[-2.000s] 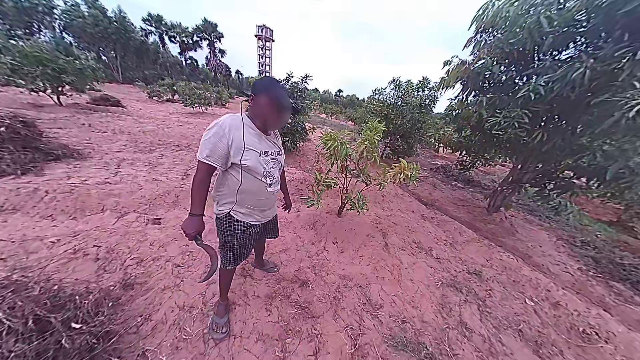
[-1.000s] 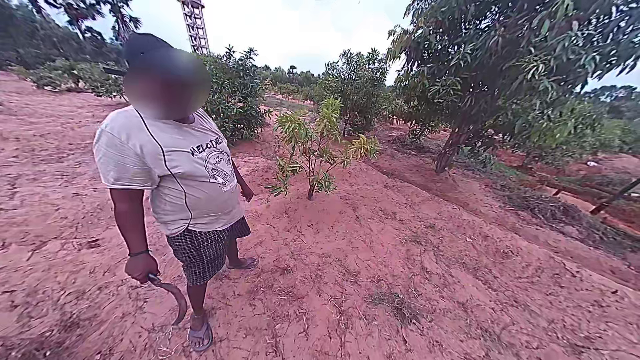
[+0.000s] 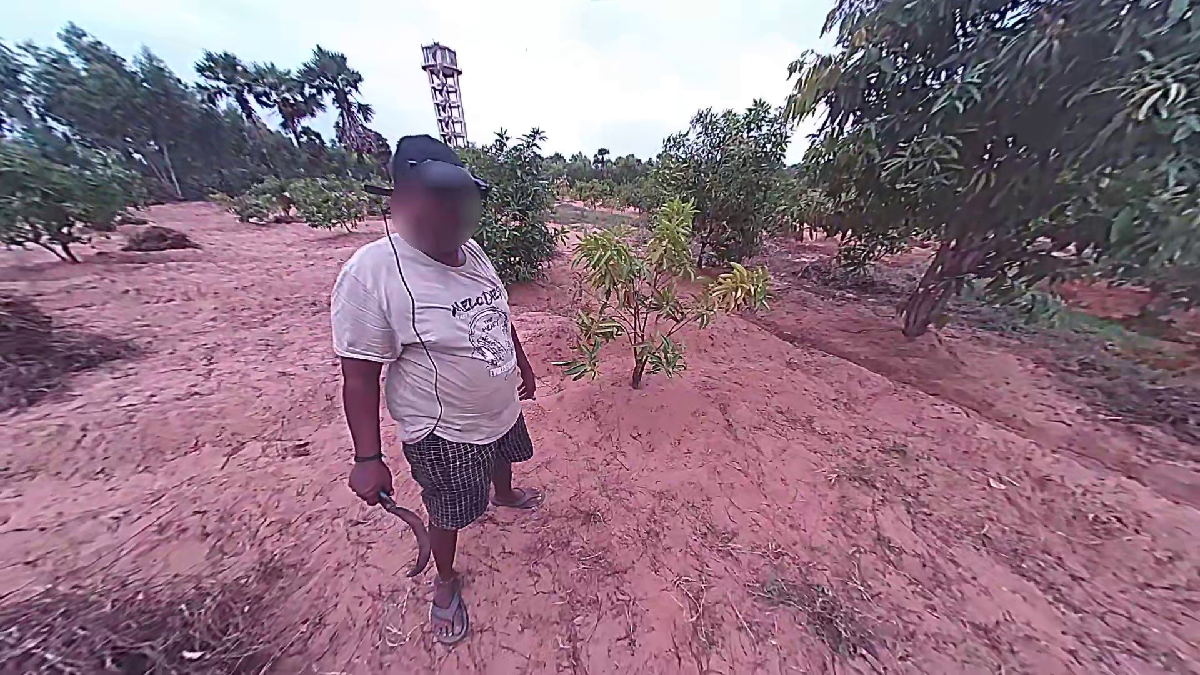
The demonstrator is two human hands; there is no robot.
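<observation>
Neither of my hands shows in the head view, so what they hold or touch is hidden. Left of centre, another person [image 3: 441, 347] stands on reddish soil in a printed light T-shirt, checked shorts, a dark cap and sandals. A curved sickle [image 3: 412, 536] hangs from that person's hand, its blade pointing down. The person's other hand hangs by the hip. Beside them, a small leafy tree [image 3: 640, 319] grows from a low mound of soil.
A larger tree [image 3: 928, 281] leans at the right, near a shallow furrow [image 3: 900, 380]. Dry brush [image 3: 141, 623] lies at the lower left, with another brush heap [image 3: 47, 352] at the left edge. Bushes, palms and a tall tower [image 3: 446, 94] stand behind.
The view has swung right and back left, shifting the person and trees across it. The other person still holds the sickle low.
</observation>
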